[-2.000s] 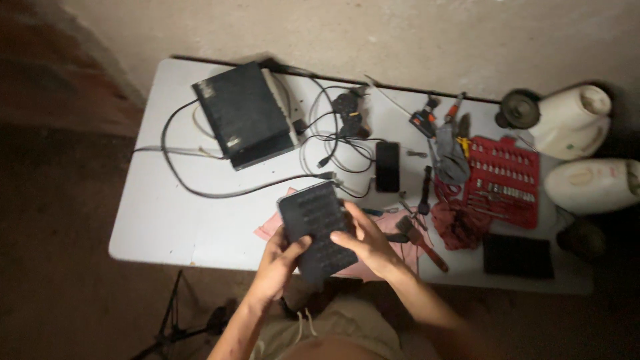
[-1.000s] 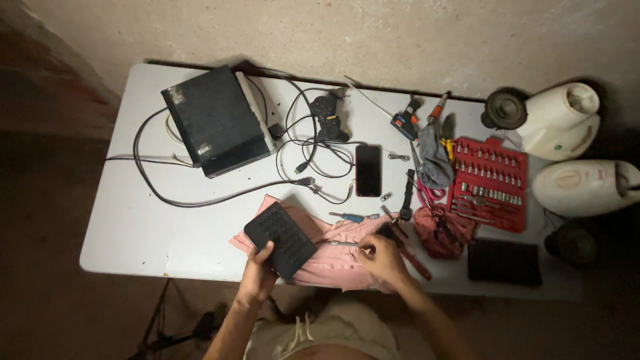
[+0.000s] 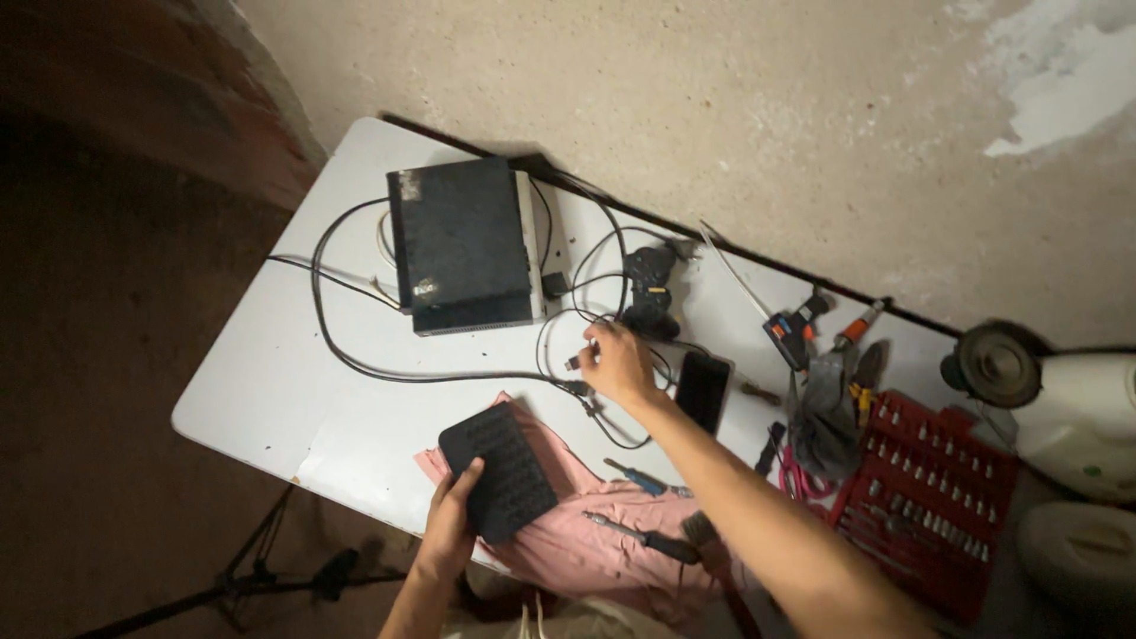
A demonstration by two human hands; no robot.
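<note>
My left hand [image 3: 457,513] holds a flat black case with rows of moulded shapes [image 3: 499,470] by its lower left edge, above a pink cloth [image 3: 568,550]. My right hand [image 3: 614,362] is stretched over the table among thin black cables, its fingers bent beside a cable plug [image 3: 572,363]; whether it grips the cable cannot be told. Right of that wrist lies a smartphone [image 3: 701,392]. On the cloth are a black-handled screwdriver [image 3: 643,537] and a blue-handled screwdriver [image 3: 641,479].
A black console-like box [image 3: 466,244] stands on the white table [image 3: 257,382], near a black game controller [image 3: 650,275]. Rightward lie a glue gun [image 3: 788,335], a grey cloth [image 3: 824,426], pink scissors [image 3: 803,479], a red socket set [image 3: 927,497] and white appliances [image 3: 1078,426]. A tripod [image 3: 231,586] stands below.
My right hand has moved from the pink cloth up to the cables. My left hand still holds the black case, which both hands held two seconds ago. The view has tilted.
</note>
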